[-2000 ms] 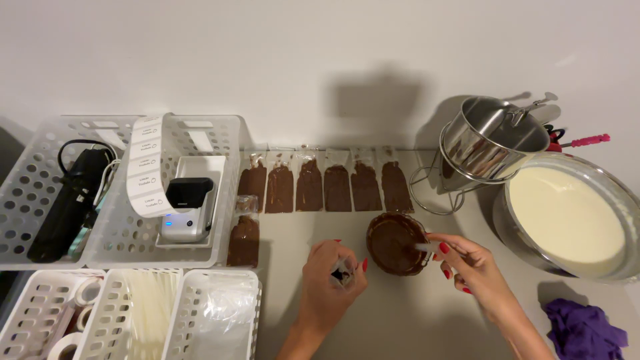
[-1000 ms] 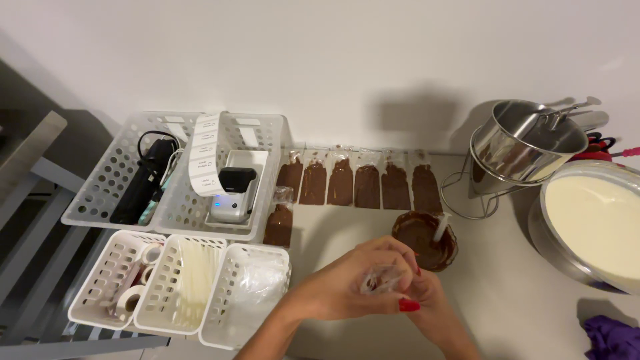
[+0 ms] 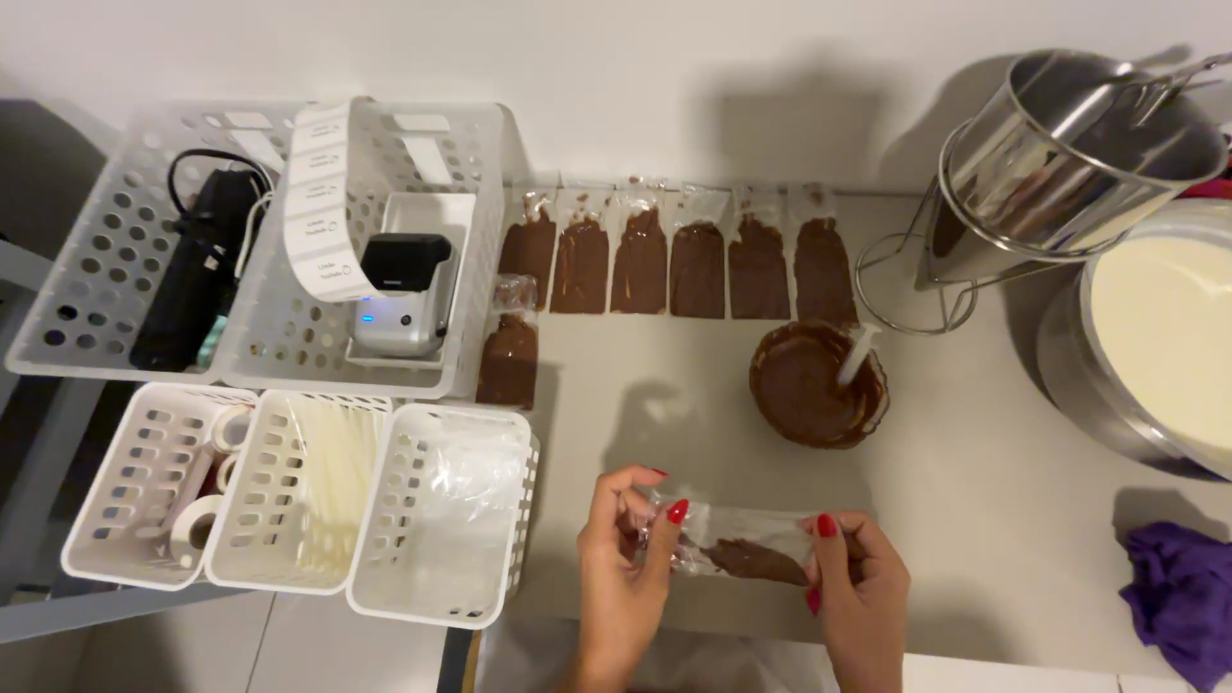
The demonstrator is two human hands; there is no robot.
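Observation:
A clear plastic bag [image 3: 746, 539] with some chocolate in it is stretched sideways between my hands near the front edge of the counter. My left hand [image 3: 626, 558] grips its left end, thumb and fingers bent round the plastic. The other end is pinched between the thumb and fingers of my right hand [image 3: 857, 587]. Beyond the bag stands a glass bowl [image 3: 818, 385] of melted chocolate, with a pale spoon [image 3: 857, 356] leaning in it. Several flat chocolate-filled bags [image 3: 640, 260] lie in a row by the wall, and one more [image 3: 507, 361] lies in front of the row's left end.
A label printer [image 3: 402, 318] with a curled label strip sits in a plastic basket [image 3: 472, 356]. Small white baskets [image 3: 438, 611] hold tape rolls, pale strips and clear bags. On the right are a metal funnel [image 3: 1068, 164] on a wire stand, a pot of cream-coloured liquid [image 3: 1169, 337] and a purple cloth [image 3: 1184, 597].
My right hand has left the spoon, which it held two seconds ago and which now leans in the bowl. My hands, close together one second ago, are now apart with the bag stretched between them.

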